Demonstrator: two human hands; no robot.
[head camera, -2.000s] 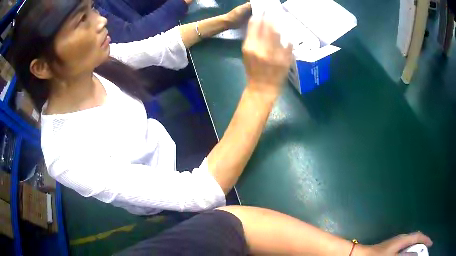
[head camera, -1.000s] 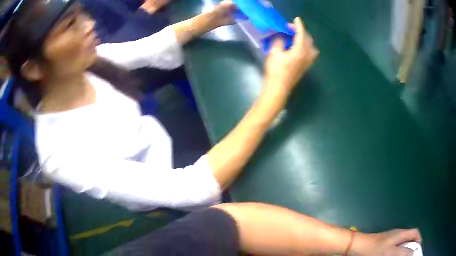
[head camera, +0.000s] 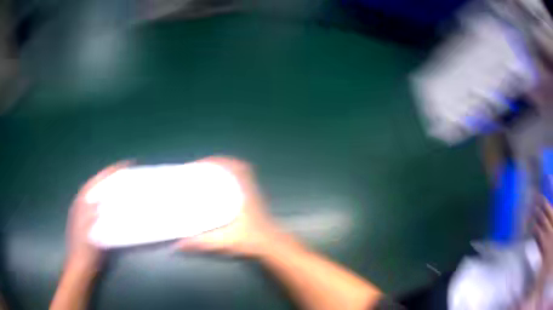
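Note:
A rounded oblong white unit (head camera: 164, 204) shows in the head view at lower left, its top glared out to plain white, with a dark lower edge. My left hand (head camera: 88, 212) grips its left end. My right hand (head camera: 242, 212) grips its right end, fingers along the far side and thumb at the near side. The unit is over the dark green table (head camera: 291, 109); blur hides whether it touches the surface. The whole view is blurred.
A blurred pale and blue carton or stack (head camera: 470, 79) is at the upper right. A bright blue item (head camera: 508, 203) stands at the right edge, near part of another person's hand (head camera: 544, 224) and a whitish shape (head camera: 494, 278). Blurred pale objects line the far edge.
The view has swung from the neighbouring worker at left to the table in front of me. Both my hands and the whole unit now show; before, one hand showed at the lower right edge on something white.

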